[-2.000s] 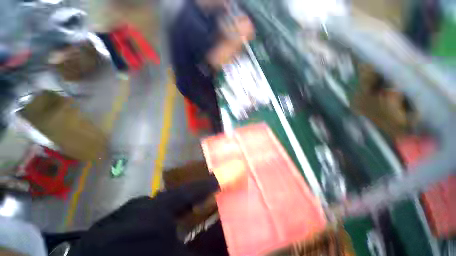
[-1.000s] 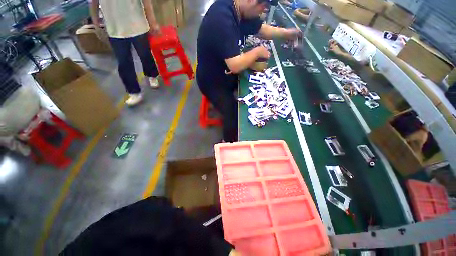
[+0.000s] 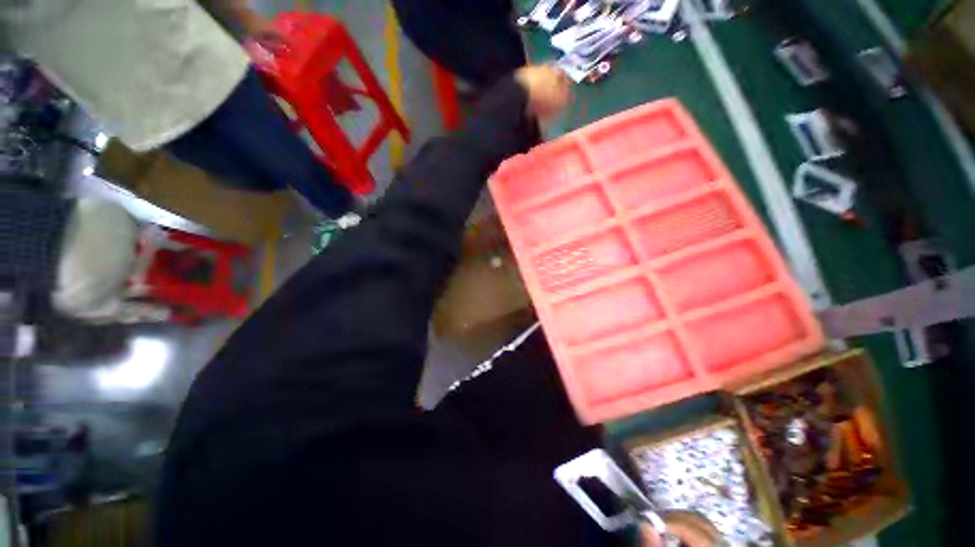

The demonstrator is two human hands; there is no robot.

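Observation:
My left arm reaches far forward, and my left hand (image 3: 547,94) is just beyond the tray's far left corner, near a pile of white frames (image 3: 604,37). The hand is small and blurred, so its fingers and any held thing cannot be told. My right hand (image 3: 684,528), cut off by the bottom edge, holds a white frame (image 3: 590,470) with a dark window, tilted beside the ring box. The ring box (image 3: 700,481) is full of small white rings. The flex-part box (image 3: 893,475) to its right holds tangled orange-brown parts.
The pink-red compartment tray (image 3: 652,301) lies beyond the boxes, with speckled grains in two pockets. The dark green conveyor (image 3: 855,230) carries several units on the right. An open carton (image 3: 481,288) is left of the tray. Two people and red stools (image 3: 321,80) are at upper left.
The view has turned and shifted. My left arm now stretches forward past the tray. My right hand with a white frame and the two parts boxes have come into view at the bottom.

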